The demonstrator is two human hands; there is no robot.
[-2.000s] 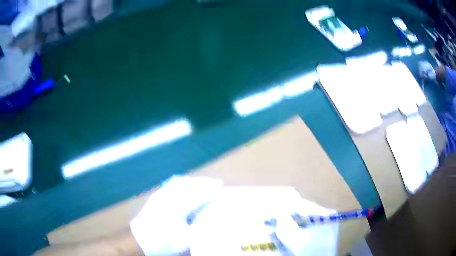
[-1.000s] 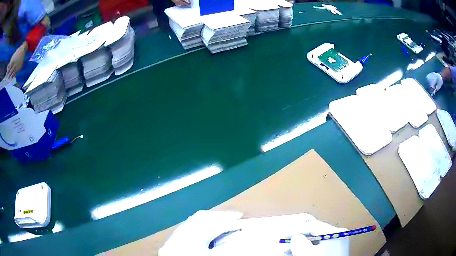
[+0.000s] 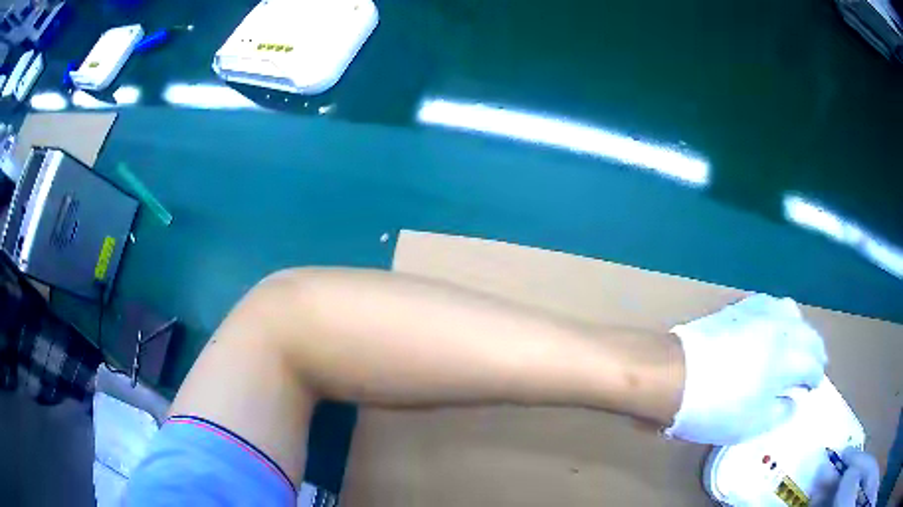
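A white router [image 3: 760, 473], with yellow ports and small red and dark dots facing me, lies on the brown cardboard mat [image 3: 475, 451] at the lower right. My left hand [image 3: 754, 368], in a white glove, is closed over the router's upper left part; its fingertips are hidden. My right hand [image 3: 853, 483], also gloved, is at the router's right side, small and cut off by the bottom edge. A short dark part of the pencil [image 3: 838, 461] shows in its fingers. The white glove and white shell blend, so the exact contact is unclear.
A large white router [image 3: 297, 45] and a smaller one [image 3: 107, 57] with a blue cylinder [image 3: 153, 41] lie on the green belt. A dark grey device [image 3: 74, 223] with yellow ports stands at left, near another person's plaid sleeve [image 3: 45, 337]. My bare forearm crosses the mat.
The view has swung left, so my hands now appear at the lower right and my left arm shows whole. The router's yellow ports, hidden one second ago, are visible again. The pencil is mostly hidden.
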